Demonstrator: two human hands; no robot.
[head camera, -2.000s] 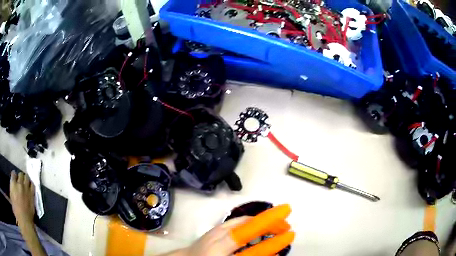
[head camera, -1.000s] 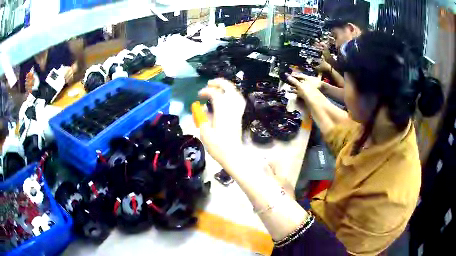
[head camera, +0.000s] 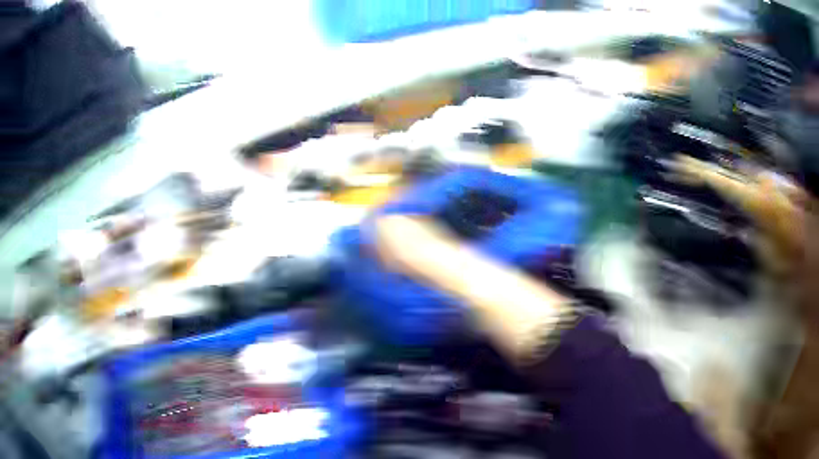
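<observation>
The whole view is strongly blurred. My right hand (head camera: 409, 244) reaches in from the lower right, with a bracelet and a dark sleeve behind it. It is over the near left side of the blue stacked trays (head camera: 539, 211), which have dark contents. Its fingers are too smeared to tell whether they hold anything or touch the tray. My left hand is out of the picture.
A blue bin (head camera: 117, 403) with red, white and silver pieces is at the lower left. Dark housings (head camera: 449, 394) lie right of it. White and black camera bodies stretch along the back. Another person's arm (head camera: 763, 202) is at the right, by more dark parts.
The head view has swung left from the coworkers, so the trays and bin show further right. My right hand has moved from above the bench to the blue trays.
</observation>
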